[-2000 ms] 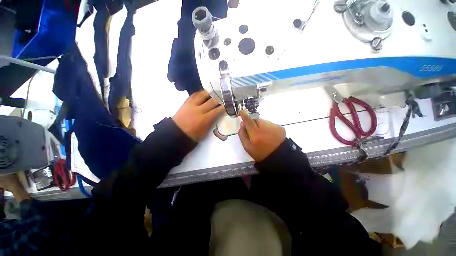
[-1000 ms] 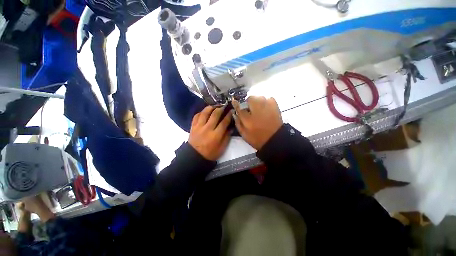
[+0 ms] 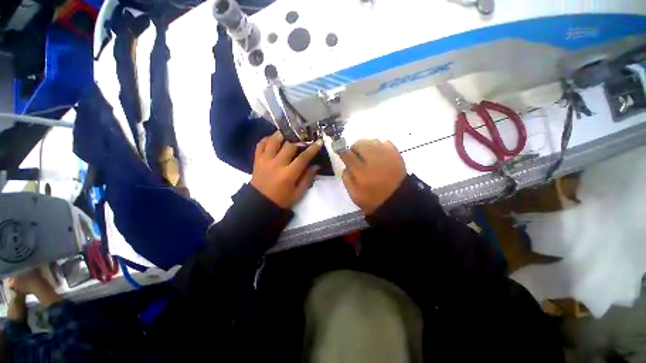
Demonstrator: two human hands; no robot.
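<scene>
A navy cut piece lies on the white table left of the sewing machine head and runs under my left hand to the presser foot. A dark end of it shows between my hands. My left hand holds the piece down, fingertips beside the foot. My right hand is just right of the foot, fingers bent, fingertips by a small silver part; whether it grips anything is hidden. Red-handled scissors lie under the machine arm.
A large navy panel stack and narrow dark strips lie at left. Another person's hands and grey machine are at far left. A dark strip hangs near the switch box. White sheets are heaped at lower right.
Two seconds ago no navy cloth showed between my hands; now its dark end shows there. Since one second ago my left hand has shifted slightly left and the hands are a little farther apart.
</scene>
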